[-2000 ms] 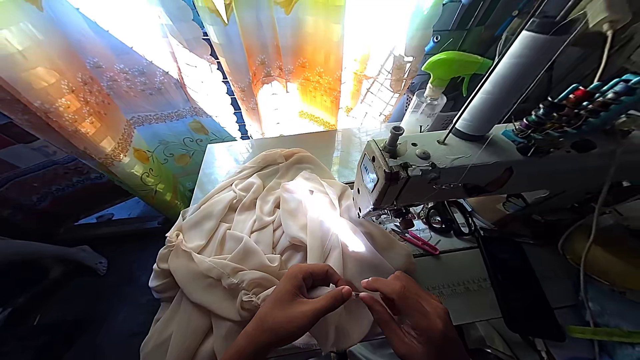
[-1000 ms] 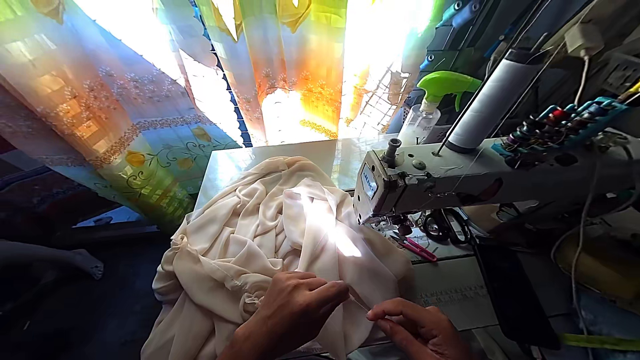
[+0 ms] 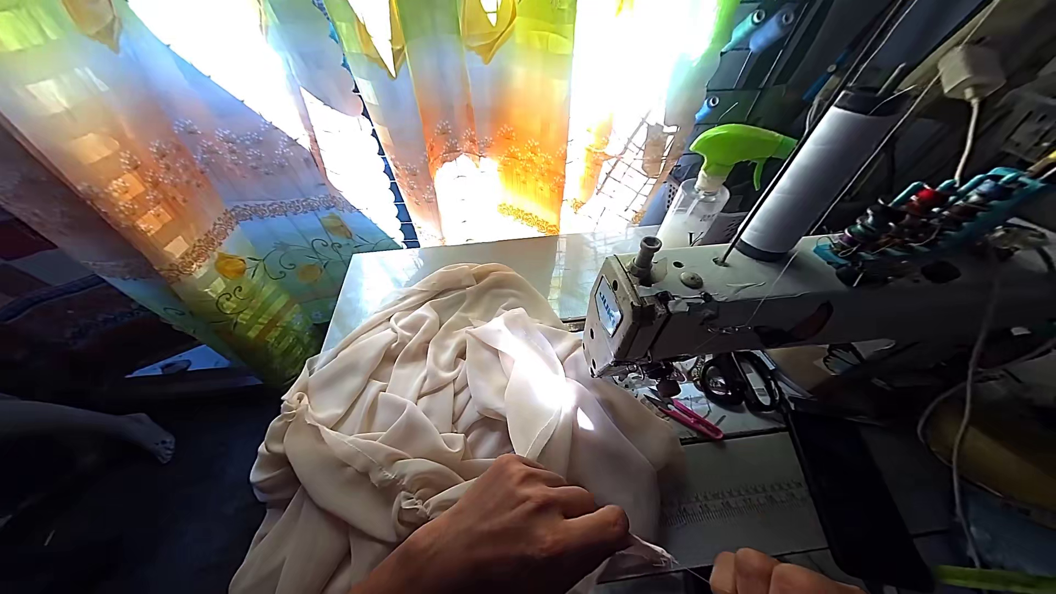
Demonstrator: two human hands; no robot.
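Observation:
Cream sheer fabric [image 3: 412, 371] lies heaped on the sewing table, left of an industrial sewing machine [image 3: 635, 313]. My left hand [image 3: 528, 520] is closed on an edge of this fabric at the front. A frayed corner with a thin thread [image 3: 672, 561] sticks out on its right side. My right hand [image 3: 767, 573], at the bottom edge of the view, is closed at the other end of that thread; its fingertips are partly hidden. Pink thread snips [image 3: 693, 417] and black-handled scissors [image 3: 738, 381] lie beneath the machine's arm.
A spray bottle [image 3: 697, 202] with a green head stands behind the machine. A large white thread cone [image 3: 817, 173] and a teal rack of bobbins [image 3: 932, 214] sit on top of it. A dark phone-like slab [image 3: 858, 495] lies at right. A person's foot [image 3: 148, 433] shows at far left.
My hands were close together two seconds ago; my right hand has moved away to the right and down, and a thread now spans the gap between them.

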